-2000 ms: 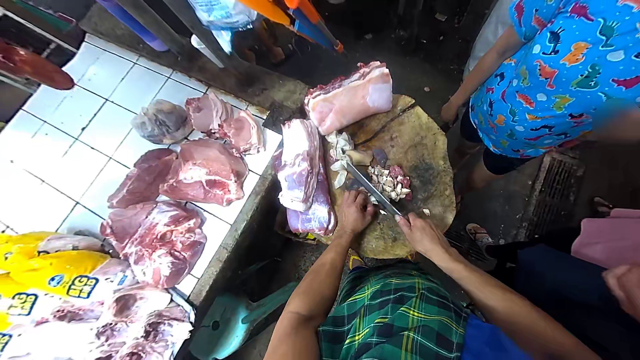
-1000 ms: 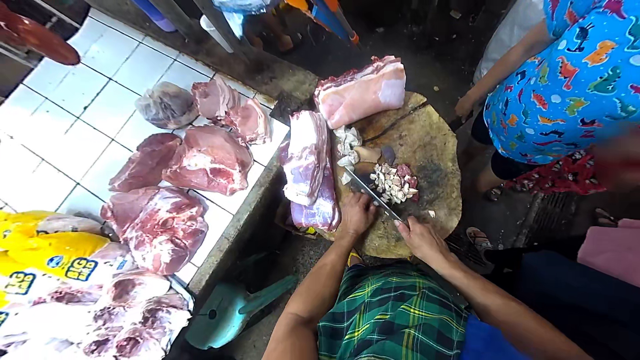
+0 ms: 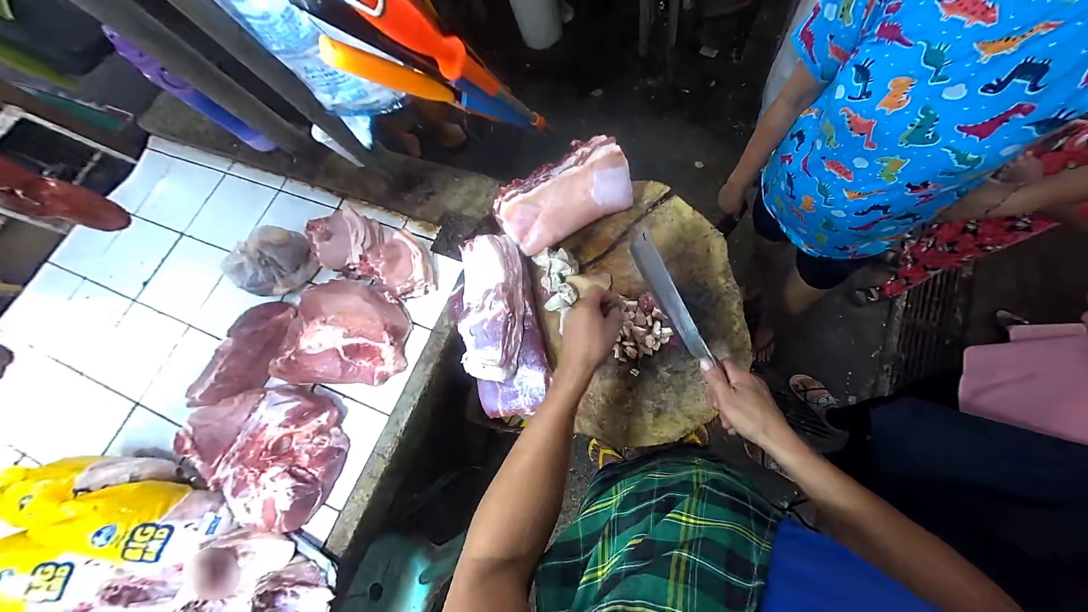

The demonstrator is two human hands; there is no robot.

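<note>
My right hand (image 3: 738, 395) grips the handle of a long-bladed knife (image 3: 671, 297), whose blade slants up and left above the round wooden chopping block (image 3: 705, 255). On the block, my left hand (image 3: 593, 327) touches a pale piece of meat (image 3: 591, 282); its fingertips are partly hidden, so a firm hold cannot be told. Diced meat (image 3: 642, 330) lies in a heap between my hands. Whitish pieces (image 3: 557, 276) are just left of my left hand. A slab of pork with skin (image 3: 568, 195) rests at the block's far edge, and layered pork slabs (image 3: 495, 306) lie along its left side.
A white tiled counter (image 3: 170, 289) at left holds large raw meat cuts (image 3: 340, 331), a tied plastic bag (image 3: 270, 260) and yellow printed packages (image 3: 93, 501). Orange-handled items (image 3: 425, 42) hang at the top. A person in a dinosaur-print shirt (image 3: 935, 119) stands at right, close to the block.
The knife has lifted away from the diced meat and moved right with my right hand. My left hand has left the blade and moved up to the pale piece.
</note>
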